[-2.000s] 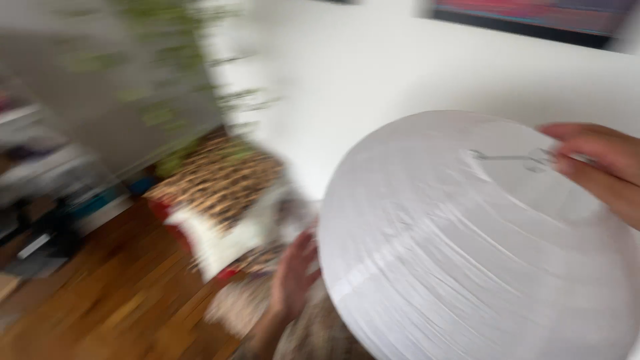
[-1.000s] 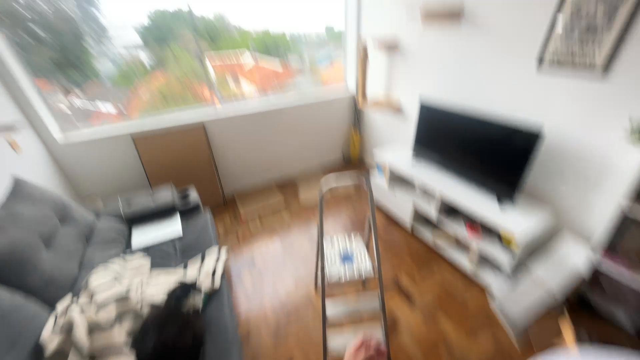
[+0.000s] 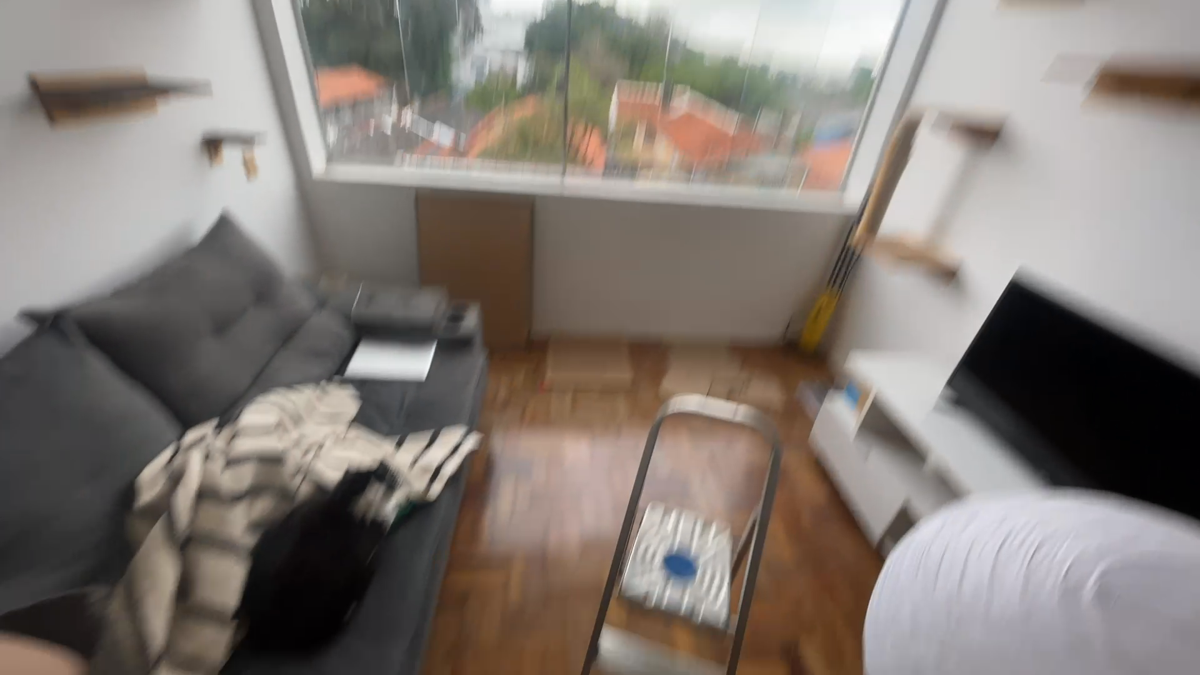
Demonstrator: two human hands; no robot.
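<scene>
A white round paper lantern shade (image 3: 1041, 586) fills the lower right corner, cut off by the frame edges. My right hand is out of view, so its hold on the shade cannot be seen. At the bottom left edge, a blurred bit of skin, apparently my left hand (image 3: 36, 656), shows beside the sofa; its fingers are hidden. Between the sofa and the TV stand, a metal stepladder (image 3: 717, 408) stands upright with a ribbed step bearing a blue oval.
Left is a grey sofa (image 3: 412, 581) with a striped blanket (image 3: 281, 441) and a black furry shape (image 3: 314, 562). On the right, a television (image 3: 1087, 394) stands on a white TV stand (image 3: 853, 431). Wall shelves (image 3: 122, 91) flank the window.
The view has swung from the wall to the window side of the room. Both hands were at the lantern shade two seconds ago; now only its top part shows at lower right.
</scene>
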